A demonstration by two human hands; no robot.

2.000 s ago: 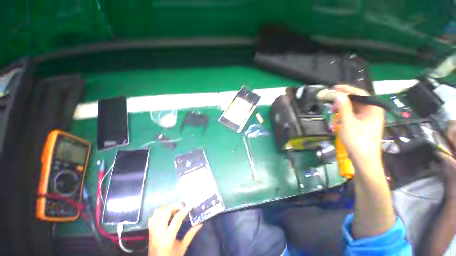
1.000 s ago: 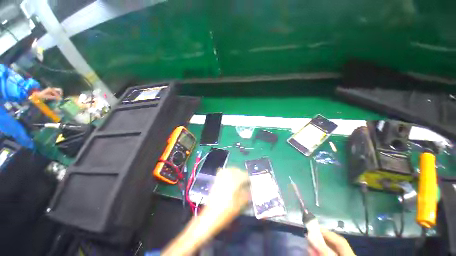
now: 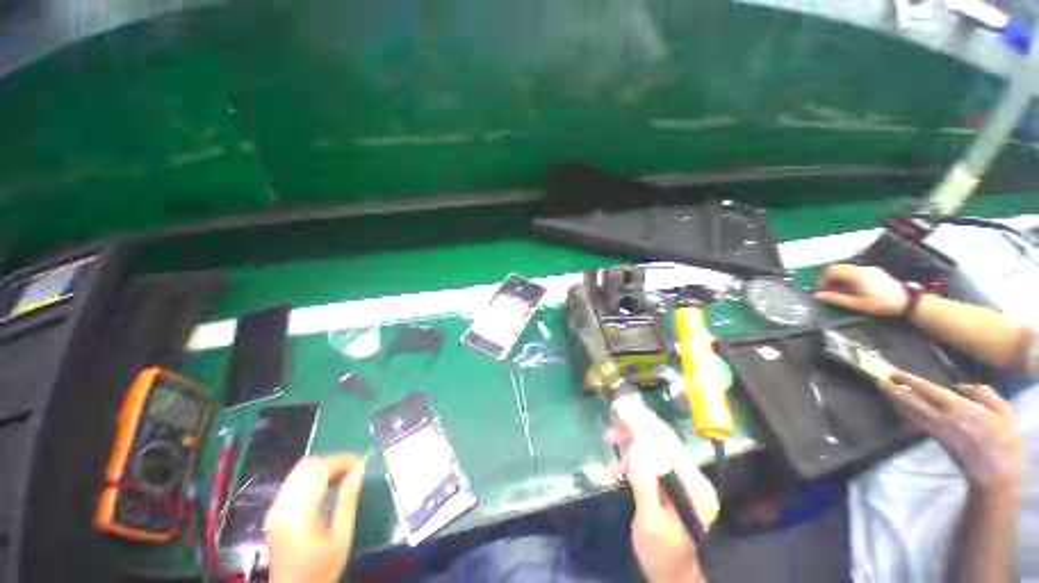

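The opened smartphone [image 3: 422, 469] lies on the green mat, its bright battery facing up and its small board at the lower end. My left hand [image 3: 313, 518] is just left of it, above the second phone [image 3: 270, 461], fingers apart and seemingly empty. My right hand [image 3: 667, 490] holds the soldering iron [image 3: 638, 421] like a pen. The iron's metal end points up at the front of the soldering station [image 3: 638, 342]; whether it touches cannot be told. Tweezers [image 3: 522, 412] lie between the opened phone and the station.
An orange multimeter [image 3: 156, 456] stands left with red leads. A third phone [image 3: 260, 353], a clear dish [image 3: 358, 342], a black bracket [image 3: 417, 339] and another opened phone [image 3: 504, 317] lie behind. A yellow-handled tool [image 3: 703, 374] is right. Another person's hands [image 3: 957, 427] work over a black tray [image 3: 798, 399].
The view has swung right again. The iron has moved from beside the opened phone to the station's front. My left hand is blurred less and stays near the second phone.
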